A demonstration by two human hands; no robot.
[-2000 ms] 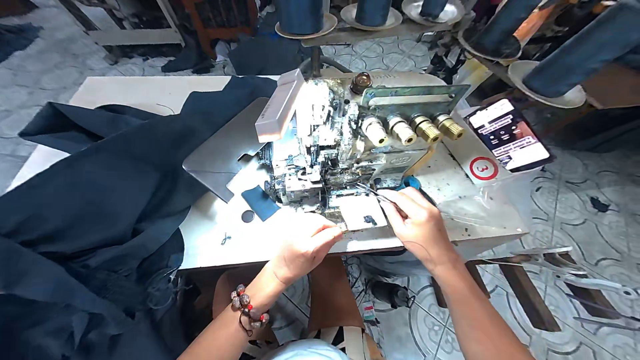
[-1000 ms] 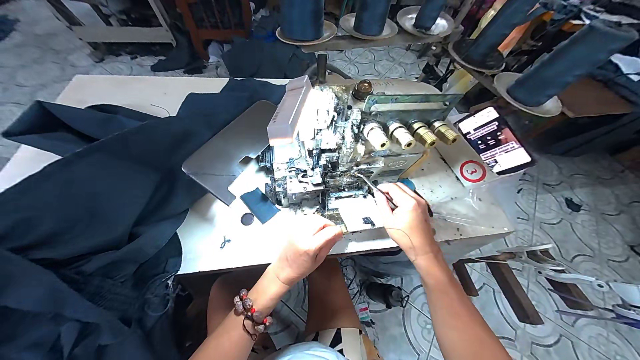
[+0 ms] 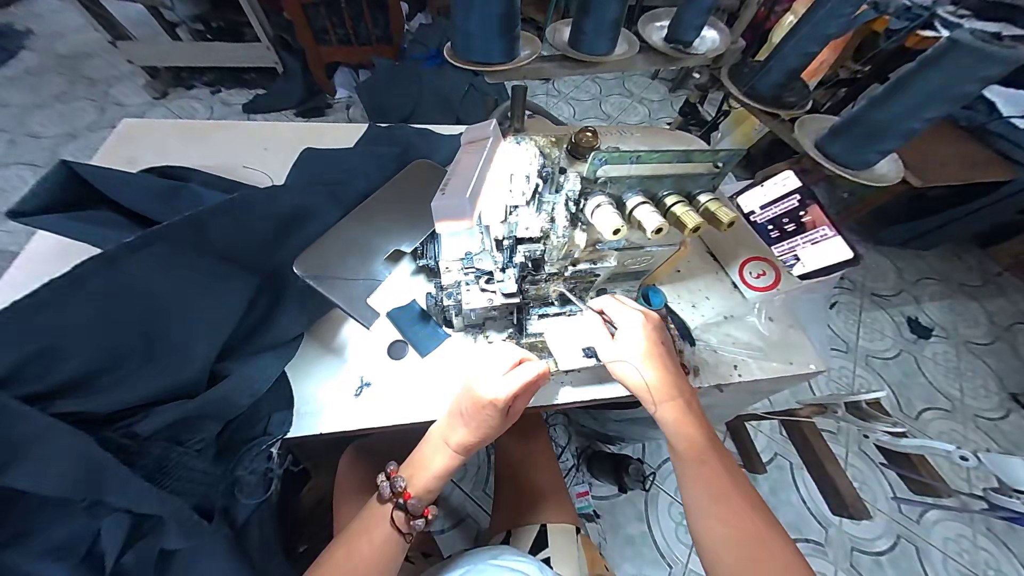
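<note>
An overlock sewing machine stands on the white table, its lower front mechanism exposed. My right hand grips slim metal tweezers, whose tips reach in among the looper parts. At the machine's front edge is my left hand, fingers closed together; whether a thread lies between them is too small to tell. Several tension knobs line the machine's front right. A small dark fabric piece lies left of the mechanism, near a dark round disc.
Dark blue fabric covers the table's left side beside a grey metal plate. A phone lies at the right. Thread cones stand on dishes behind. Scissors and a wooden frame are at the lower right.
My right hand has shifted slightly with the tweezers, their tips still at the machine's lower parts. My left hand stays at the front edge.
</note>
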